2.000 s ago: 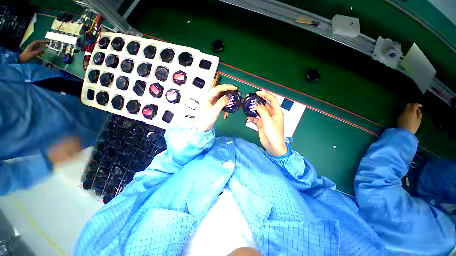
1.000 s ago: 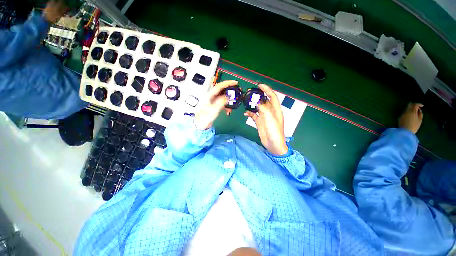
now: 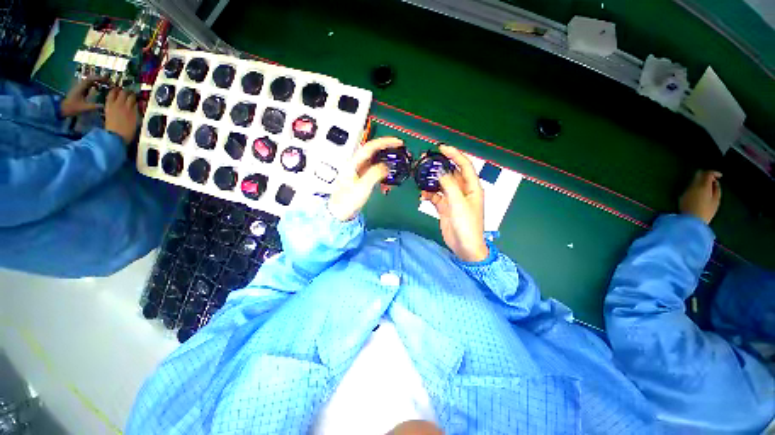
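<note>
My left hand (image 3: pixel 362 184) holds a round black watch head (image 3: pixel 393 166) between thumb and fingers. My right hand (image 3: pixel 461 204) holds a second round black watch head (image 3: pixel 433 172) just to its right. The two watches are side by side, almost touching, faces up. Both displays show dim purple markings, too small to read. A white paper sheet (image 3: pixel 501 204) with a small dark blue square lies on the green bench, partly under my right hand.
A white foam tray (image 3: pixel 330 153) at left holds dark and red-lit watches. A black blister tray (image 3: pixel 197 268) lies below it. Single watches (image 3: pixel 549 128) lie on the dark green belt (image 3: pixel 459 85). Neighbours' arms are at left and right; wired boards are far left.
The displays on both held watches have gone from bright white figures to dim purple markings. The left neighbour's hands have come to the wired boards. The watches on the belt have shifted slightly right.
</note>
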